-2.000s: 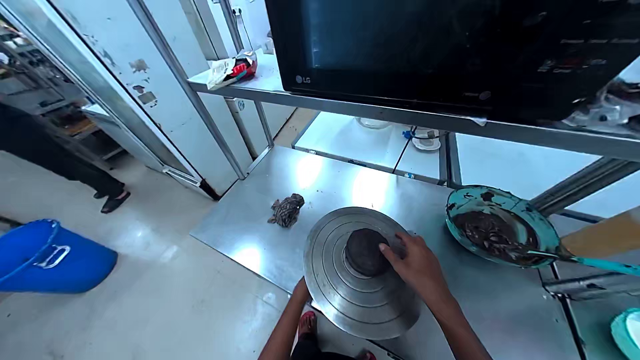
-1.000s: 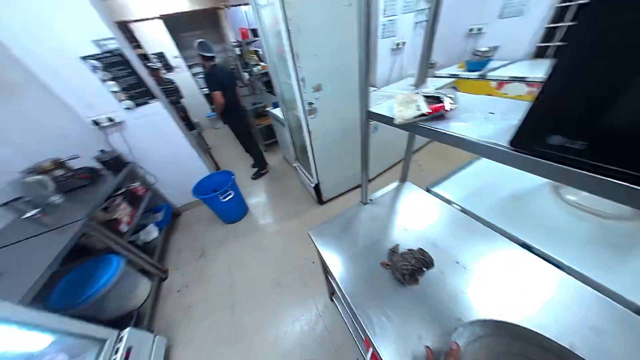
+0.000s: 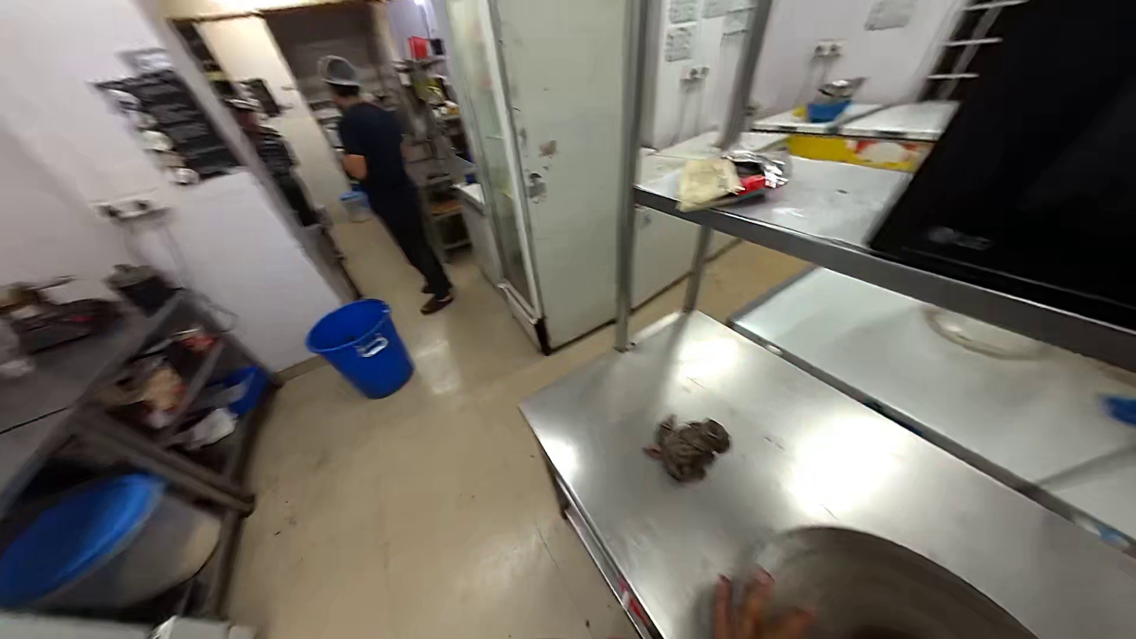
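A round metal turntable is partly in view at the bottom right, blurred and cut off by the frame edge. The fingers of my left hand are spread at its left rim; whether they grip the rim is unclear. My right hand is out of view. On the stainless steel table lies a crumpled grey-brown cloth, beyond the turntable and apart from it. A dark patch shows on the turntable at the bottom edge, too cut off to identify.
A steel shelf above the table holds a black microwave oven and a crumpled packet. A blue bin stands on the floor left of the table. Farther back, a person stands near a tall glass-door cabinet.
The view has swung left. My right hand, earlier on the dark round piece on the turntable, has gone out of view, as has the teal bowl. The person at the back is now seen more fully.
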